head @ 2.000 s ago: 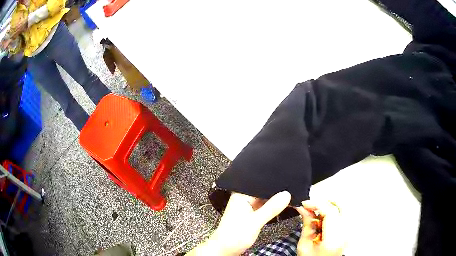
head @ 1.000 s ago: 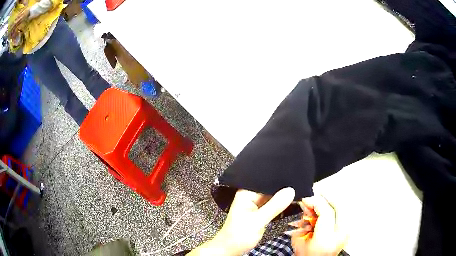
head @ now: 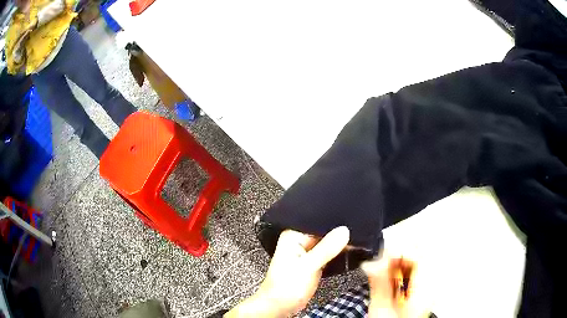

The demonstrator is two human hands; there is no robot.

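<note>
The black sleeve (head: 348, 180) of the jacket (head: 447, 124) lies across the white table (head: 248, 81), its open cuff (head: 298, 248) hanging over the table edge. My left hand (head: 292, 267) grips the cuff edge, thumb outside and fingers inside the opening. My right hand (head: 391, 286) is blurred, just right of the cuff's corner, closed around orange-red thread snips (head: 401, 276). The snips' blades cannot be made out. Whether my right fingers touch the cloth is unclear.
A red stool (head: 143, 155) stands on the speckled floor left of the table. A person in yellow (head: 40, 37) stands beyond it. A blue crate-like object (head: 34, 143) is at the far left. Small-check cloth (head: 342, 307) is below my hands.
My left hand and the cuff have shifted slightly left. My right hand has moved a little down and away from the cuff edge, and is now blurred.
</note>
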